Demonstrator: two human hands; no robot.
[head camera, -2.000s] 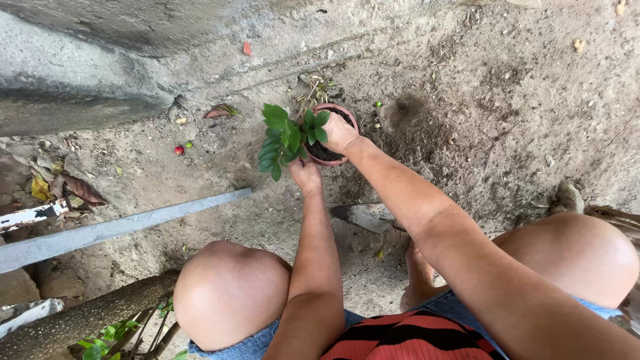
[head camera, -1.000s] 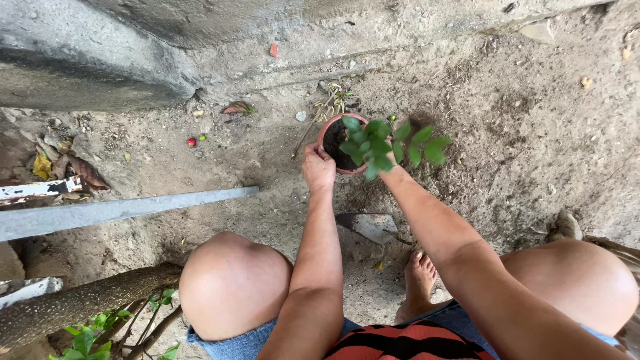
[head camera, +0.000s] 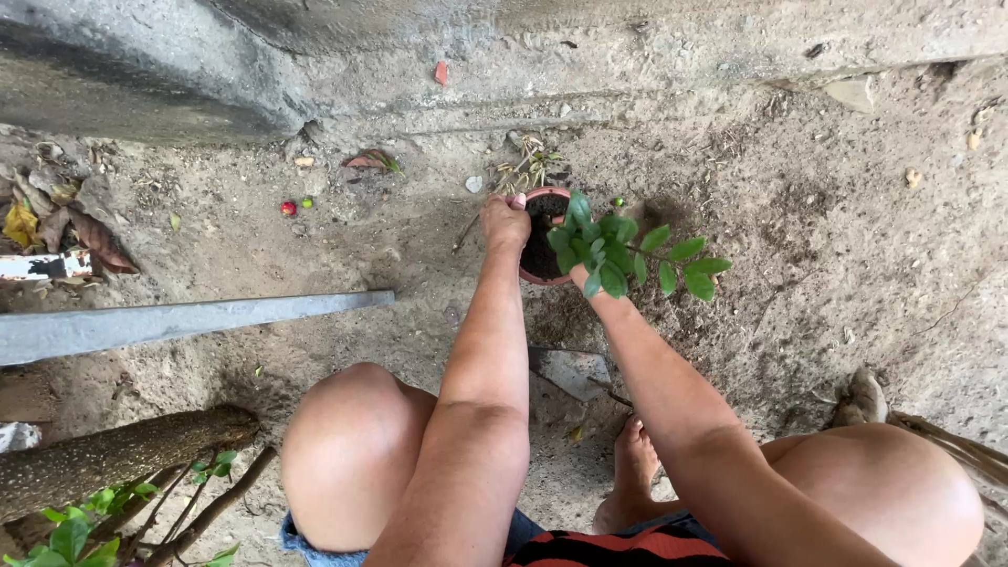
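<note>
A round terracotta-coloured plant pot (head camera: 543, 279) with dark soil (head camera: 539, 246) stands on the dirt ground. My left hand (head camera: 506, 222) is at the pot's left rim, its fingers closed against the edge. Across the right part of the pot lean the green leaves of a leafy plant (head camera: 610, 248), its stems spreading to the right. Under those leaves is my right hand (head camera: 581, 277), mostly hidden, so its grip on stem or rim does not show. A metal trowel blade (head camera: 573, 372) lies on the ground below the pot, between my forearms.
A concrete wall base (head camera: 378, 87) runs along the top. From the left reaches a grey metal bar (head camera: 197, 321), above a tree trunk (head camera: 126, 453). Red and green small fruits (head camera: 288, 208) and dry leaves (head camera: 102, 240) lie at left. A bare foot (head camera: 636, 465) rests near the trowel.
Two seconds ago the foliage was left of the pot; now it is on the right. My left hand has moved from below the leaves to the left rim, and my right hand has moved under the foliage.
</note>
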